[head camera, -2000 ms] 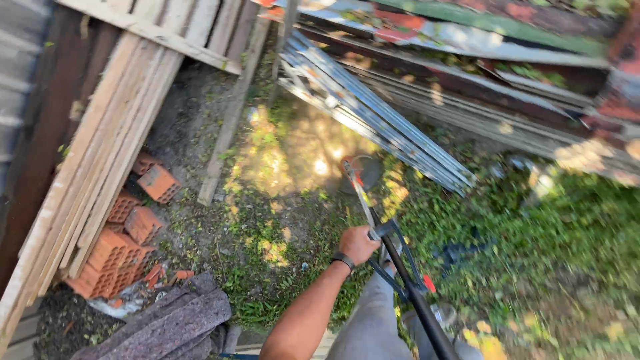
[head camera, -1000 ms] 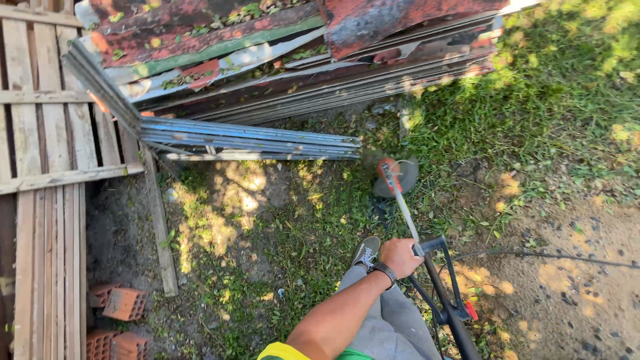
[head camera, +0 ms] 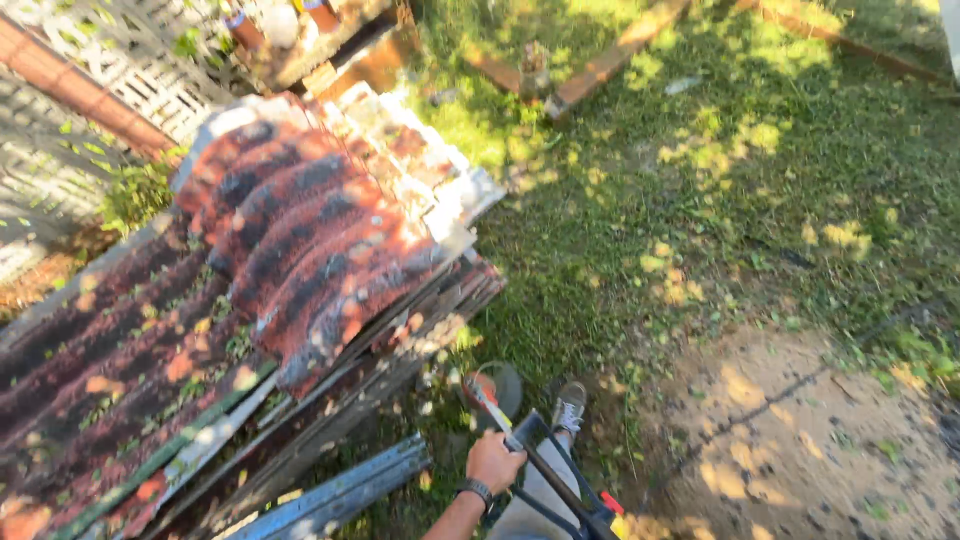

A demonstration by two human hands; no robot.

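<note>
My left hand (head camera: 495, 461), with a dark watch on its wrist, is closed around the front part of the shaft of a string trimmer (head camera: 553, 480) at the bottom centre. The shaft slopes from the lower right up to an orange head (head camera: 481, 390), with a blurred round disc shape at its end, low over the grass. A black loop handle frame surrounds the shaft behind the hand. My shoe (head camera: 570, 409) stands on the ground just right of the head. My right hand is outside the picture.
A stack of corrugated roofing sheets (head camera: 315, 247), red and mossy, fills the left. Bluish metal profiles (head camera: 337, 487) lie below it. Wooden beams (head camera: 600, 64) lie on the grass at the top. A dark cable or cord (head camera: 772, 401) crosses the sandy patch at right.
The view has swung strongly to the right. The trimmer head, earlier by the end of the metal profiles, is now near the corner of the roofing stack. My left hand keeps its hold on the shaft.
</note>
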